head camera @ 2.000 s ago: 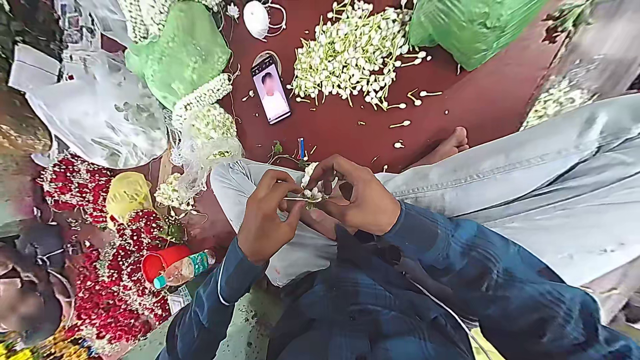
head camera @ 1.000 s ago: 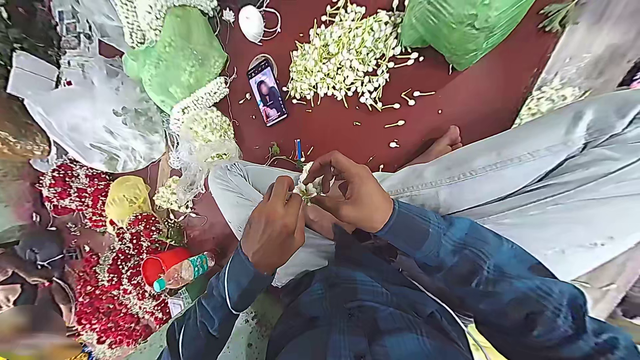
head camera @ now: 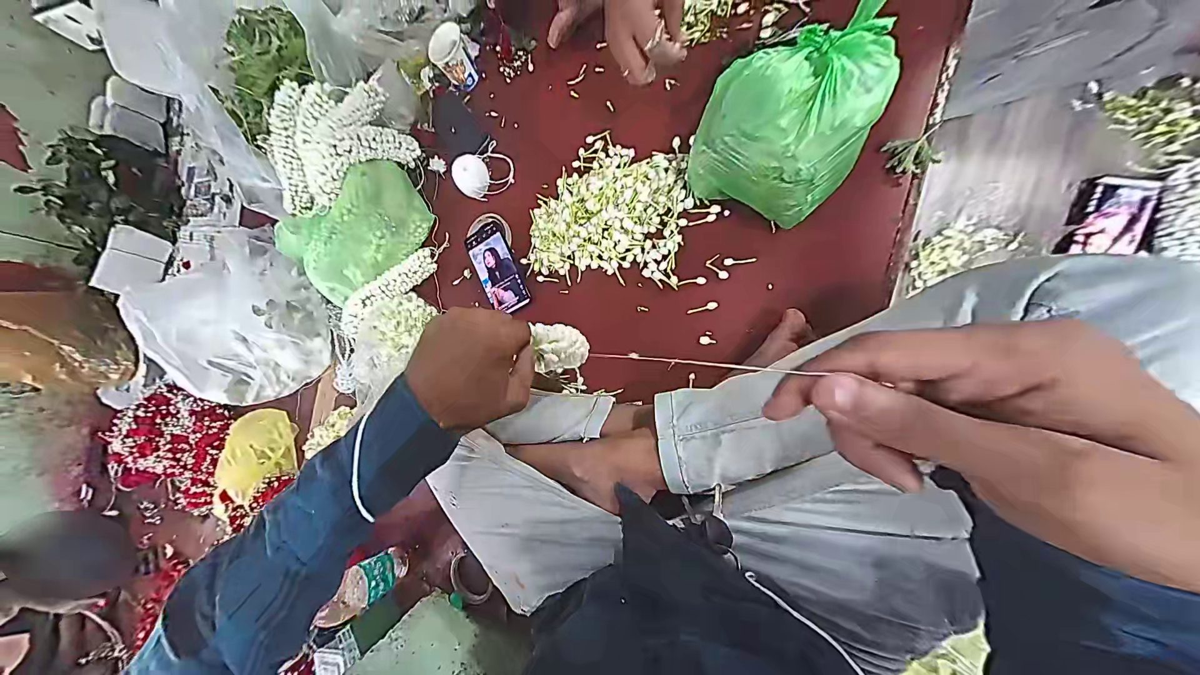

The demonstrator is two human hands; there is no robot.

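My left hand (head camera: 473, 367), in a fist, holds a bunch of white flower buds (head camera: 559, 348) that shows at its right side. A thin white thread (head camera: 698, 362) runs taut from the buds to my right hand (head camera: 947, 403), which pinches it between thumb and forefinger. Beyond my hands a loose heap of white buds with green stems (head camera: 614, 214) lies on the dark red mat (head camera: 797, 277). A smartphone (head camera: 497, 267) with a lit screen lies just above my left fist, and a white thread spool (head camera: 470, 175) is farther up.
A knotted green plastic bag (head camera: 797, 117) stands beside the heap. Another person's hand (head camera: 642, 37) is at the top. White garlands (head camera: 328, 141), a green bundle (head camera: 366, 230) and clear plastic bags (head camera: 234, 319) are at the left, above red flowers (head camera: 169, 445). A bottle (head camera: 361, 586) lies lower left.
My hands were close together over my lap; they are now wide apart with the thread stretched between them. The view has shifted, and another person's hands now show at the top.
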